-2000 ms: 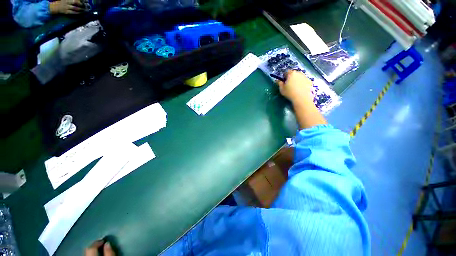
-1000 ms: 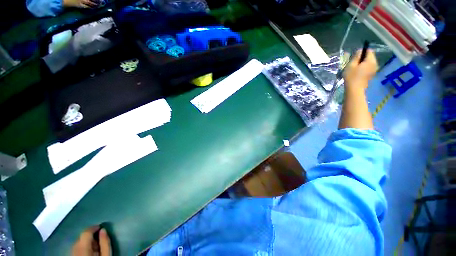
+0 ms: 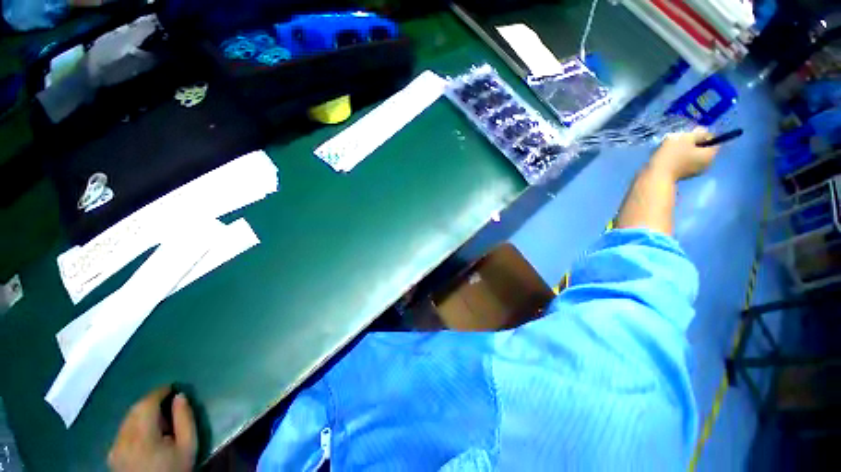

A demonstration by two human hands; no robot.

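My right hand [image 3: 678, 159] is stretched out past the bench's right edge, over the blue floor. It holds slim black tweezers [image 3: 724, 138]. A shiny strip of clear film [image 3: 613, 138] runs from the hand to the pack of small dark components [image 3: 509, 122], which lies in rows on clear film on the green bench. My left hand [image 3: 159, 433] rests at the bench's near left, a small dark thing [image 3: 169, 411] between thumb and finger; I cannot tell what it is. A white ring strip [image 3: 383, 122] lies beside the pack.
White liner strips [image 3: 138, 277] overlap at the left. A black bin [image 3: 313, 78] holds blue items, with a yellow piece [image 3: 330, 110] beside it. Another film pack [image 3: 569, 92] lies at the back right. A blue stool [image 3: 705, 100] and an open cardboard box [image 3: 493, 290] are below bench level.
My right hand has moved from over the components outward to the right, and clear film now stretches between it and the pack. My left hand stays at the near left. The view has shifted.
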